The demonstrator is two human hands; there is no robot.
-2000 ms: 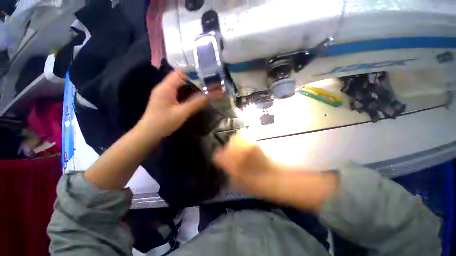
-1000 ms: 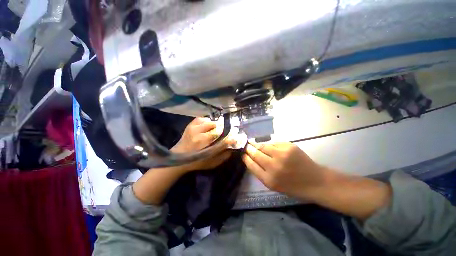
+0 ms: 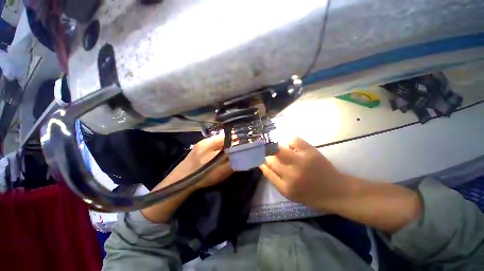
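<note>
The white sewing machine head (image 3: 201,58) with a blue stripe looms large and close. Its shiny metal loop (image 3: 79,180) crosses in front of my left forearm. The tension assembly with a pale cup-like part (image 3: 247,155) hides the needle area. Black fabric (image 3: 220,204) hangs below and left of my hands, over the table edge. My left hand (image 3: 209,159) is at the fabric by the needle area, its fingertips partly hidden behind the pale part. My right hand (image 3: 300,169) is just right of it, fingers pinched together; what lies between them is hard to see.
Yellow-green snips (image 3: 361,98) and a dark checked scrap (image 3: 424,96) lie on the bed at the right. A marked strip (image 3: 281,210) runs along the table's front edge. Red cloth (image 3: 48,230) hangs at lower left, with grey-white pieces behind it.
Both hands have come together at the needle area from their wider spread on the black fabric. The machine head now looks much larger and closer.
</note>
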